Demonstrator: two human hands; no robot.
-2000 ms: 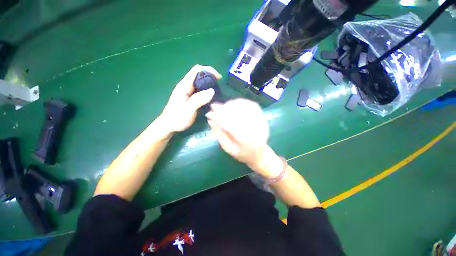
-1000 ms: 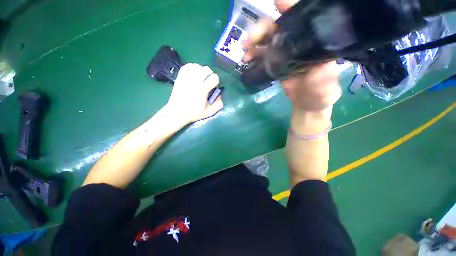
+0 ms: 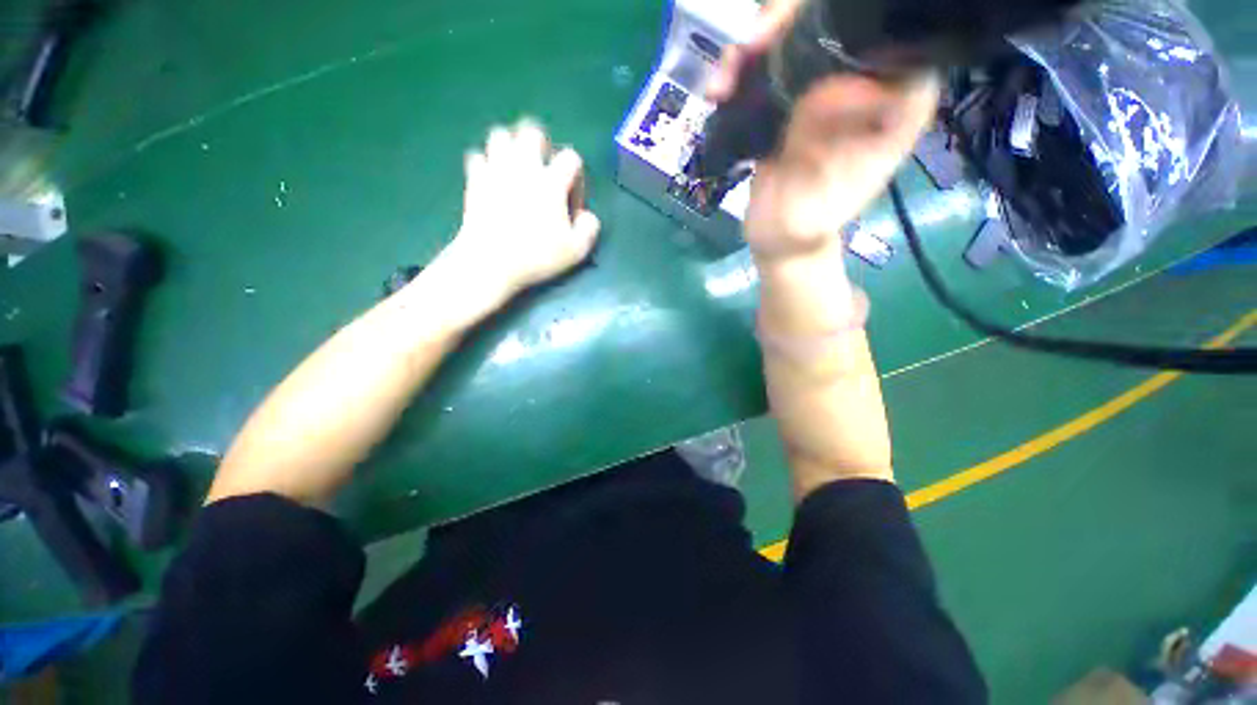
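Note:
My left hand (image 3: 521,214) is on the bench at the centre, fingers curled down over a black housing. The housing is mostly hidden under the hand and forearm; a small dark end (image 3: 403,280) shows beside the forearm. My right hand (image 3: 834,159) is raised at the top centre, blurred, around the electric screwdriver (image 3: 937,30). The driver is large, black and cut off by the top edge. Its nose is in front of the white screw feeder (image 3: 659,135). The driver tip is not clear.
A clear plastic bag (image 3: 1158,131) of black parts lies right of the feeder, with loose small black parts (image 3: 983,244) beside it. A black cable (image 3: 965,314) loops across the bench edge. Black housings (image 3: 110,324) lie at left near a pale metal bracket (image 3: 35,216).
My left hand has turned palm-down over the housing, whose wide end is now hidden. My right hand has left the housing and holds the driver. The cable now hangs lower at right.

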